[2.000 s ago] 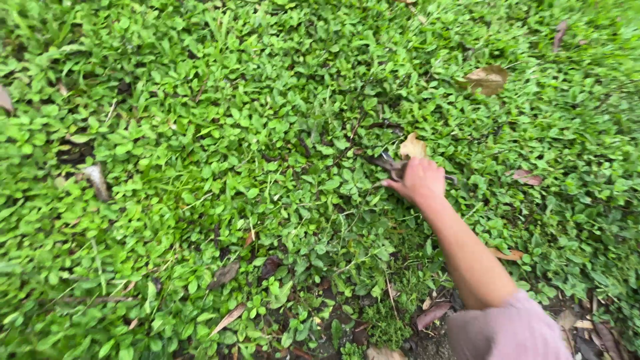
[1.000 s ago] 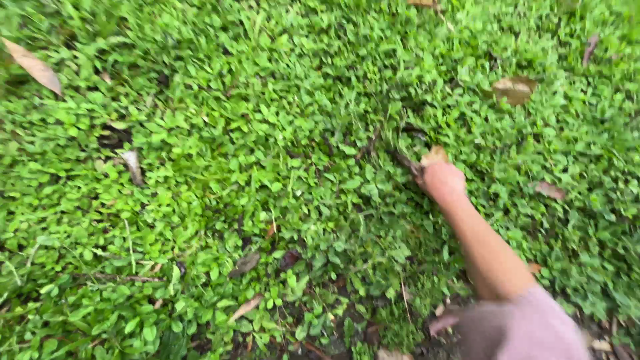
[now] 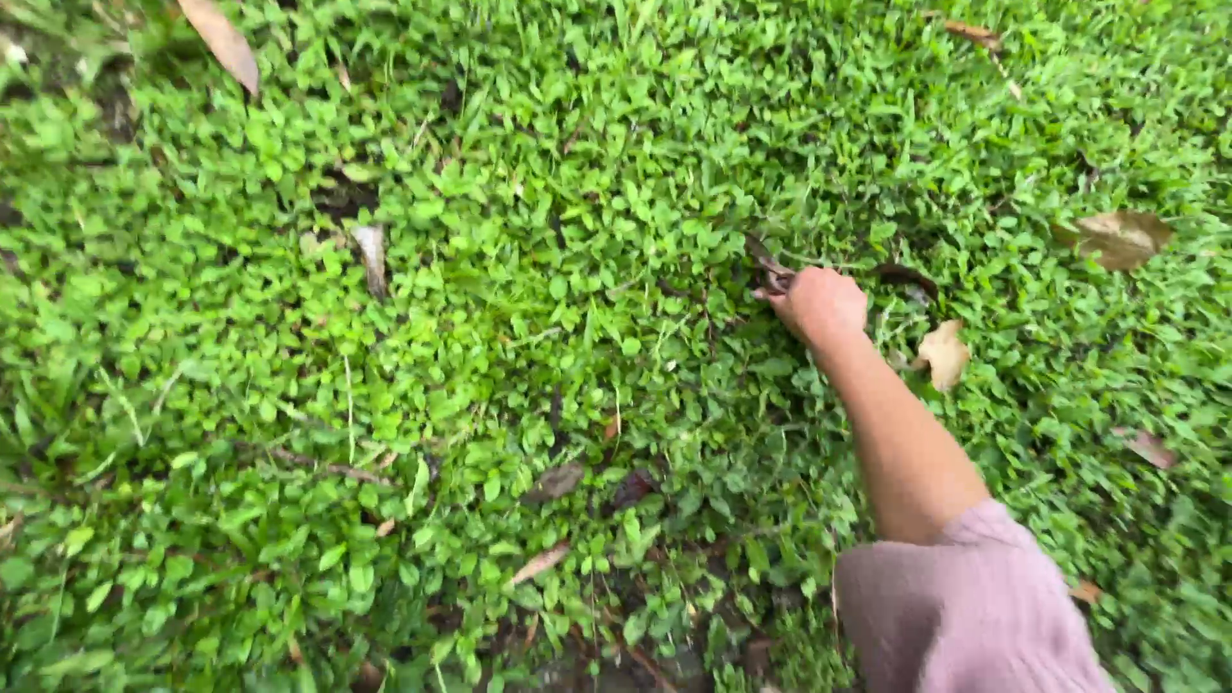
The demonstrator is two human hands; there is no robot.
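Observation:
My right hand (image 3: 823, 303) reaches down into low green leafy ground cover (image 3: 539, 279), right of the middle of the view. Its fingers are closed on dark, dry leaf-like pieces (image 3: 770, 269) that poke out at the fingertips; blur keeps me from telling exactly what they are. A pale tan dry leaf (image 3: 944, 355) lies just right of the wrist, and a dark curled leaf (image 3: 907, 278) is close to the knuckles. A mauve sleeve covers the upper part of the arm. My left hand is out of the picture.
A long brown leaf (image 3: 223, 43) lies at the top left, a greyish one (image 3: 372, 260) below it, and a broad brown leaf (image 3: 1121, 240) at the right. More dry leaves (image 3: 542, 563), thin twigs (image 3: 327, 466) and bare dark soil (image 3: 616, 664) show toward the bottom.
My right hand has moved left of the pale tan leaf, which stood right at its fingers two seconds ago. Dark pieces show at the fingers in the earlier frames too.

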